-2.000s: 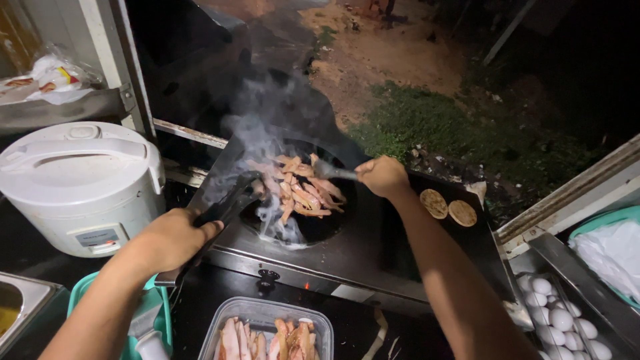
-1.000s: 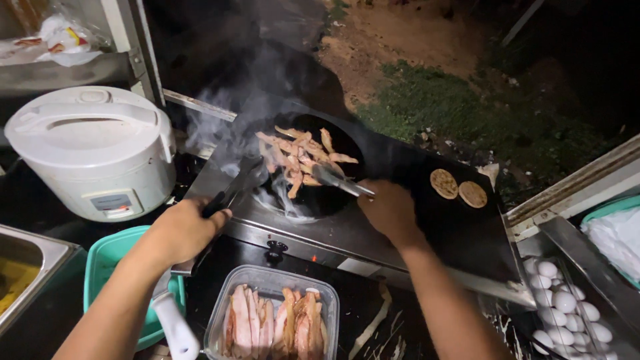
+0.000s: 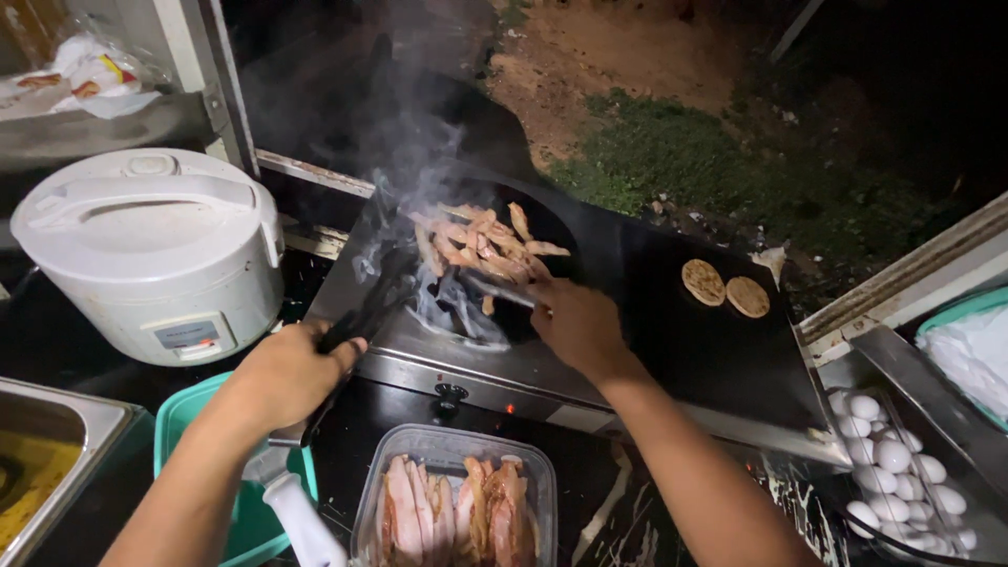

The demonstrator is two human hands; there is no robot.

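A pile of meat strips (image 3: 488, 244) lies on the dark round part of a griddle (image 3: 630, 315), with smoke rising around it. My left hand (image 3: 291, 374) grips a dark-handled utensil whose far part reaches toward the left of the pile, blurred in smoke. My right hand (image 3: 579, 327) holds a metal utensil (image 3: 500, 290), its far end at the near side of the strips; its type is unclear. Two round browned bun halves (image 3: 703, 282) rest on the griddle's right side. Below the griddle, a clear plastic container (image 3: 551, 480) holds more meat strips (image 3: 417, 508).
A white rice cooker (image 3: 150, 260) stands at left. Below it are a green tub (image 3: 177, 409) with a white-handled tool (image 3: 299, 512) and a metal pan (image 3: 102, 409) of yellowish liquid. Eggs (image 3: 894, 457) sit at lower right. A control knob (image 3: 450, 396) is on the griddle's front.
The right-hand utensil has shifted from the right side of the meat pile to its near side, and the strips lie differently. Both hands keep their utensils. The bun halves have stayed put.
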